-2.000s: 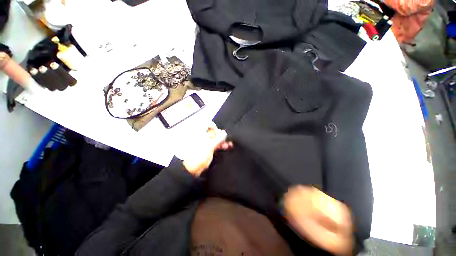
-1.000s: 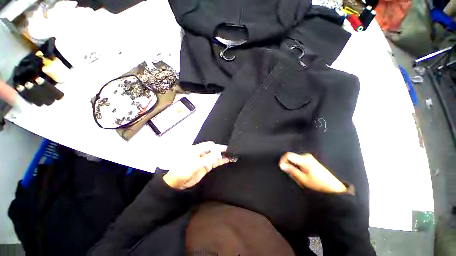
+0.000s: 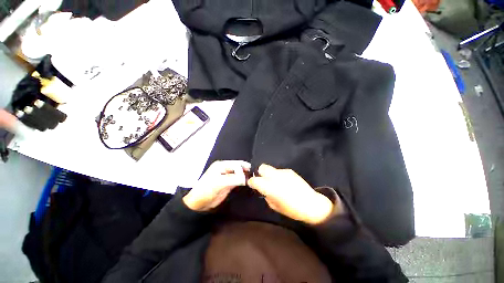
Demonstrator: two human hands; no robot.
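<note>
A black jacket [image 3: 309, 138] lies on the white table, reaching to my body. My left hand [image 3: 218, 184] pinches the jacket's front edge. My right hand [image 3: 290, 193] is beside it, its fingertips closed together at the same edge and nearly touching the left fingertips. A small dark spot and a tiny glint show between the fingertips; I cannot tell if they are a button and a needle. No thread can be made out. A pale squiggle of thread [image 3: 350, 122] lies on the right side of the jacket.
A white oval button tray [image 3: 117, 124] and a button pile [image 3: 166, 85] lie on brown cloth, beside a smartphone [image 3: 184, 129]. Another black garment [image 3: 210, 61] lies beyond, with hooks showing. Dark garments fill a blue crate [image 3: 47, 193] at lower left. Another person's hand [image 3: 8, 120] is at the left edge.
My right hand has come in from the right to meet my left hand at the jacket's edge. The left hand has stayed at the edge. The view has shifted slightly.
</note>
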